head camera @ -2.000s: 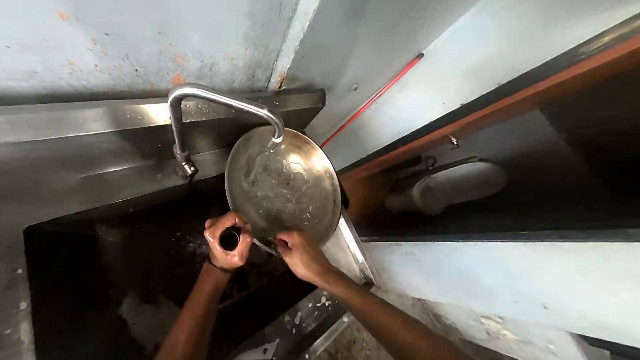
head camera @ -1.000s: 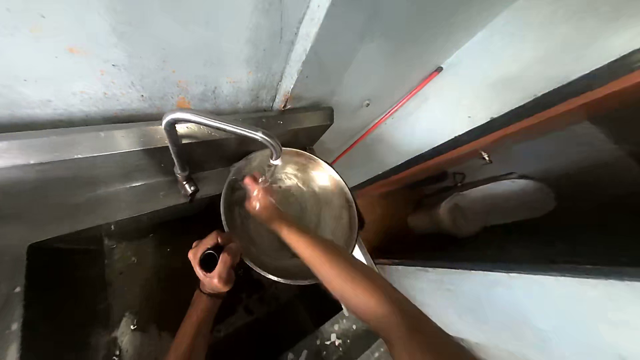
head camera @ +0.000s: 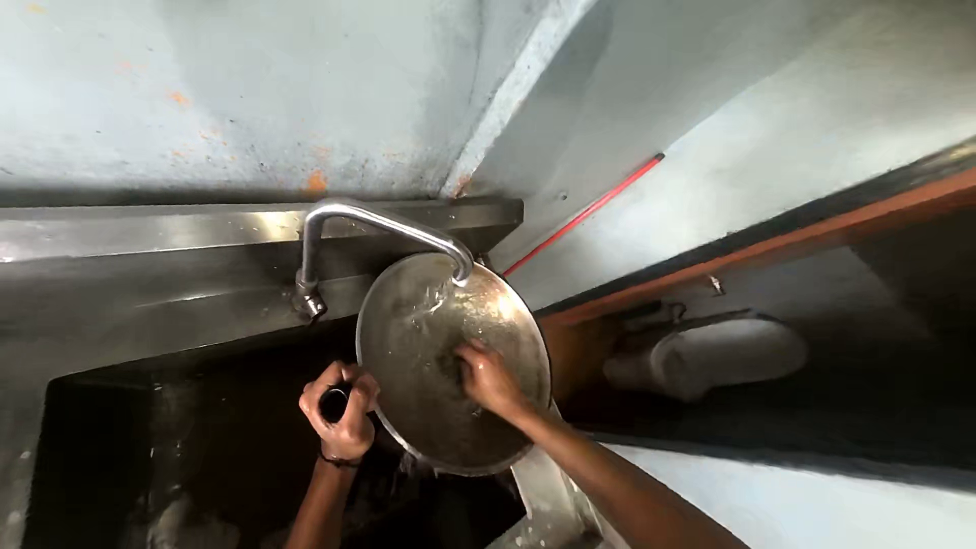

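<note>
A round metal pan [head camera: 427,381] is tilted over the dark sink basin, under the curved spout of a steel faucet [head camera: 389,221]. Water runs from the spout into it. At the pan's left rim, my left hand [head camera: 341,412] is closed around its tubular handle, whose dark hollow end [head camera: 334,404] shows between thumb and fingers. Inside the pan, my right hand [head camera: 488,381] has its fingers bent against the inner surface, right of the middle. Whether something small is under those fingers cannot be told.
The sink's steel rim [head camera: 191,324] runs along the left, with the faucet's valve [head camera: 309,305] on it. A red pole [head camera: 583,215] leans along the pale wall at the right. Beyond a low partition is a white toilet [head camera: 724,354]. A metal ledge [head camera: 545,484] lies below the pan.
My right hand went from the pan's lower rim up to beneath the spout, and is now lower, near the pan's middle. My left hand keeps hold of the handle.
</note>
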